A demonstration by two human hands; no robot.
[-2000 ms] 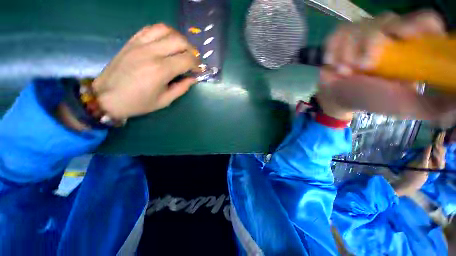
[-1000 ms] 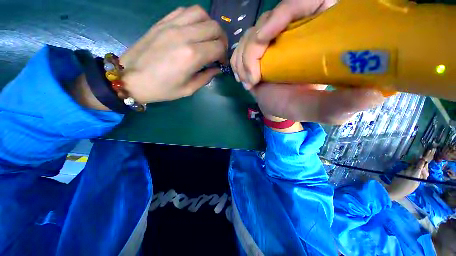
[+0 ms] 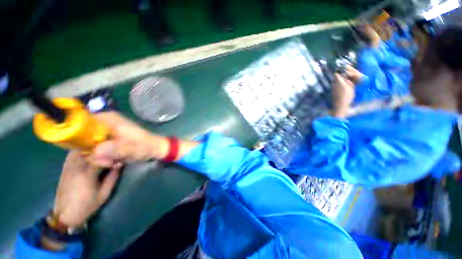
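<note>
My right hand is closed round the yellow-orange electric screwdriver at the left of the view. Its cord end points up and left; the bit is hidden. My left hand is just below it, thumb and fingers bent close under the screwdriver. I cannot tell whether it holds anything. The phone body is not clearly visible; a small dark thing with a whitish patch lies behind the screwdriver, blurred. The round grey screw tray lies on the green bench, beyond my right forearm.
Clear parts trays with rows of shiny pockets stand on the bench to the right. A pale rail runs across the back, with the darker green conveyor beyond it. A neighbouring person in a blue smock works at the right.
The view has swung to the right, so my hands and the screwdriver now appear at the left. The screw tray, rail and neighbouring person have come into view. The phone body is no longer clearly seen.
</note>
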